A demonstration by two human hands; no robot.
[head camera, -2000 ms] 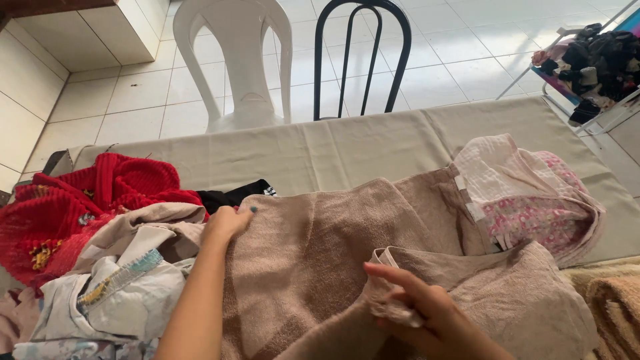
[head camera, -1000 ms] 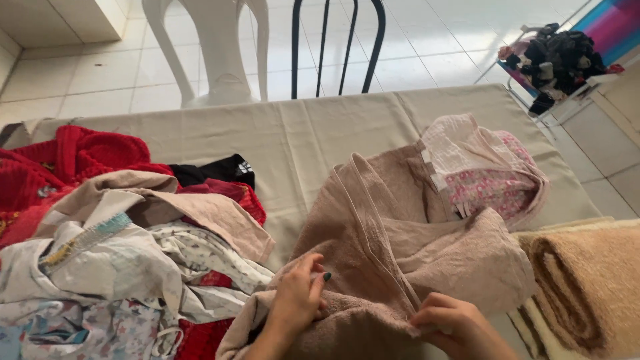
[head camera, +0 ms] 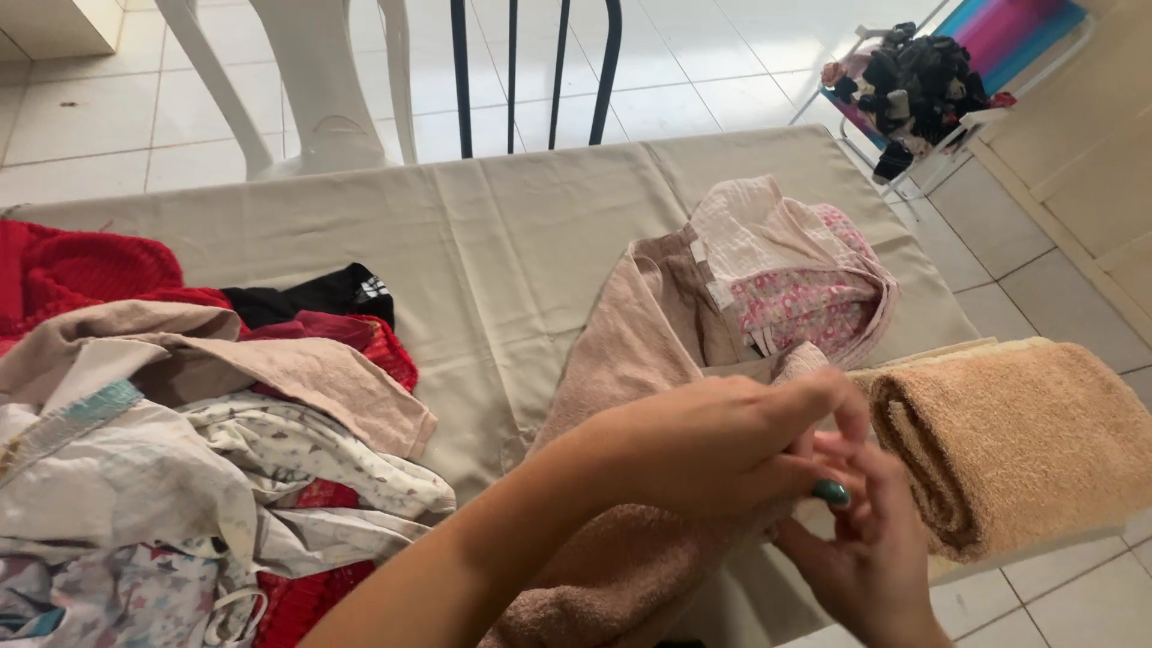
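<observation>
A dusty-pink towel point(head camera: 621, 360) lies loosely spread and bunched on the cloth-covered table, partly under my hands. My left hand point(head camera: 729, 441) reaches across it to the right, where its fingers meet those of my right hand point(head camera: 864, 540). The fingers overlap and blur, and whether either hand pinches the towel's edge is hidden. Just beyond the towel lies a white and pink patterned cloth point(head camera: 792, 279). A folded tan towel point(head camera: 1035, 441) sits right of my right hand.
A heap of clothes point(head camera: 126, 477) covers the table's left side, with a red knit garment point(head camera: 81, 270) and a black garment point(head camera: 324, 297). Past the far table edge point(head camera: 576, 153) stand a white plastic chair point(head camera: 315, 90) and a dark metal-framed chair point(head camera: 598, 72). Dark clothes point(head camera: 918, 85) fill a folding chair.
My left hand has moved right, across the dusty-pink towel, to meet my right hand. The towel, spread toward the clothes heap two seconds ago, is now drawn away from it.
</observation>
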